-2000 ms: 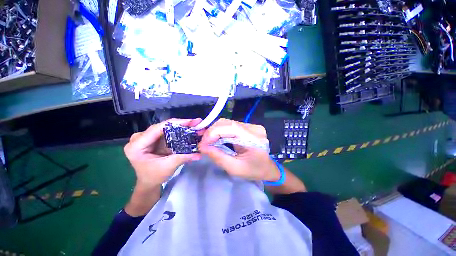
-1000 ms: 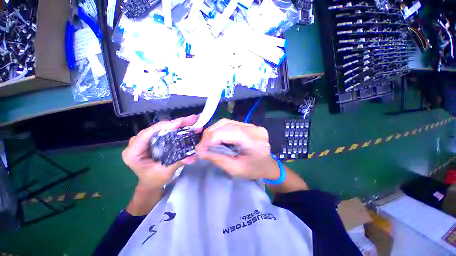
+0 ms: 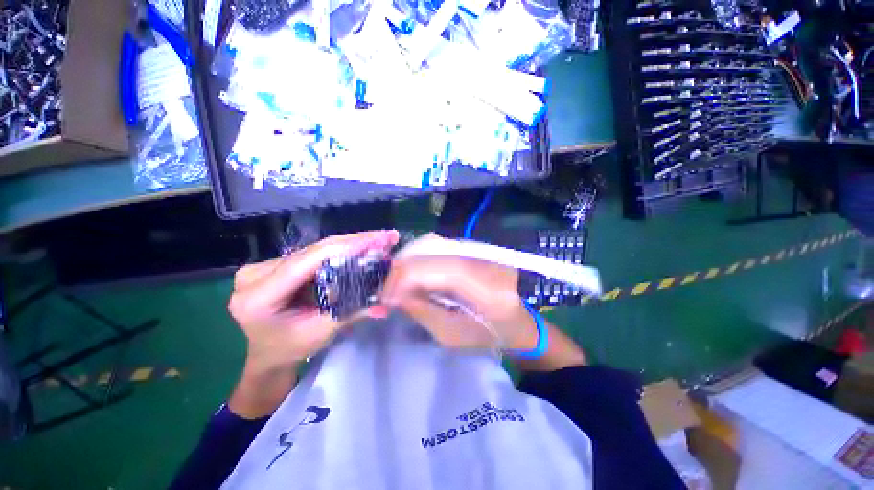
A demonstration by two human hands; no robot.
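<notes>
My left hand (image 3: 283,297) is closed around a small dark circuit board (image 3: 350,285), held above the lap and blurred. My right hand (image 3: 455,297) is at the board's right edge, with its fingertips together. A white flat ribbon cable (image 3: 517,258) runs from near the right fingertips across the top of the right hand, its free end pointing right. A second thin pale strip shows below the right fingers. Where the cable meets the board is hidden by the fingers. A blue wristband is on my right wrist.
A large black tray (image 3: 383,196) with white ribbon cables lies ahead. A cardboard box (image 3: 94,91) and blue-handled tool (image 3: 130,81) are left. A slotted rack of boards (image 3: 628,115) stands right. A small-parts tray (image 3: 561,271) is beyond the right hand.
The white ribbon cable, which rose from the hands toward the tray, now lies across the right hand and points right. The board has turned slightly in my left hand.
</notes>
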